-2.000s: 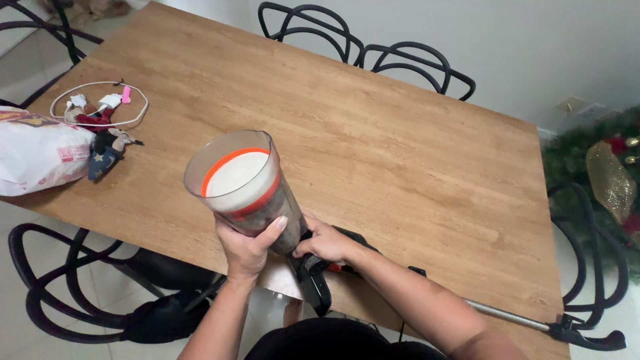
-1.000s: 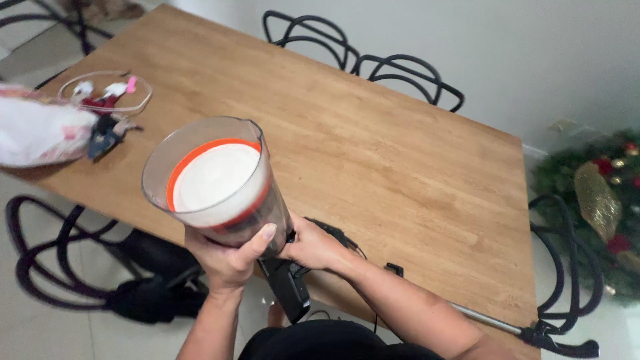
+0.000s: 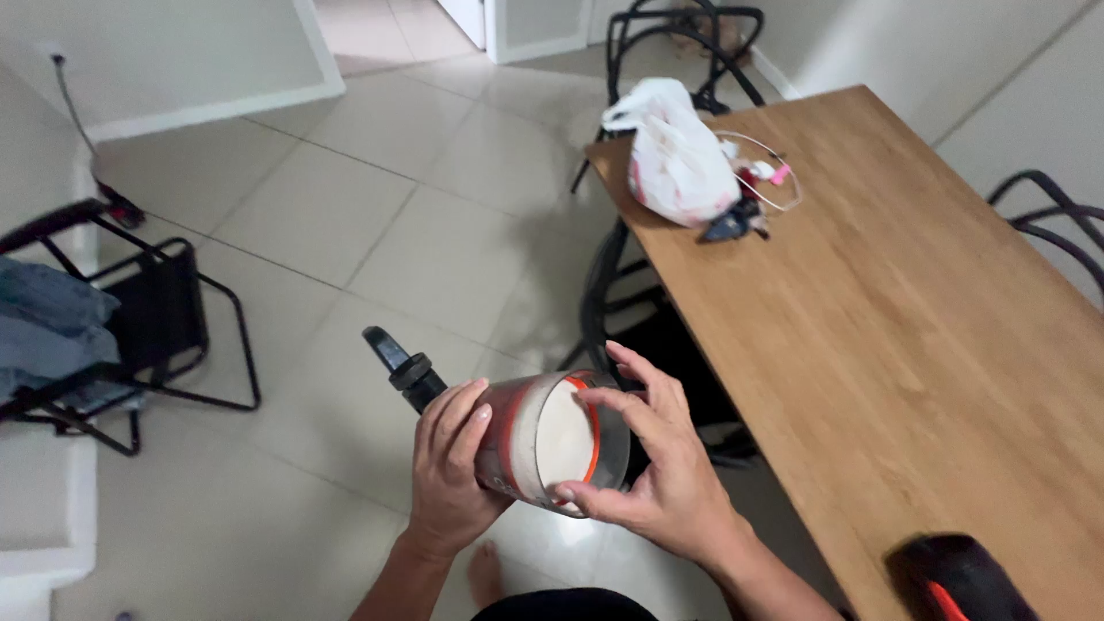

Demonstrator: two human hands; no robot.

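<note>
A clear plastic vacuum-cleaner dust cup (image 3: 522, 440) lies tilted in front of my body, its open rim toward the right. Inside sits a white round filter (image 3: 565, 435) with an orange ring. My left hand (image 3: 455, 461) wraps around the cup's body, beside a black nozzle-like part (image 3: 405, 366) that sticks out to the upper left. My right hand (image 3: 660, 457) is at the open end, its thumb and index finger spread across the rim and the filter's edge. Whether those fingers grip the filter is not clear.
A wooden table (image 3: 871, 328) stands at the right, holding a white plastic bag (image 3: 681, 159), a cable and a black-and-red object (image 3: 957, 578). Black chairs (image 3: 638, 345) surround it. A folding chair with denim (image 3: 52, 328) stands at the left on the tiled floor.
The view has swung left toward the floor. The cup, upright over the table before, is now tipped sideways beside it. My right hand has moved from the cup's lower end to its open rim.
</note>
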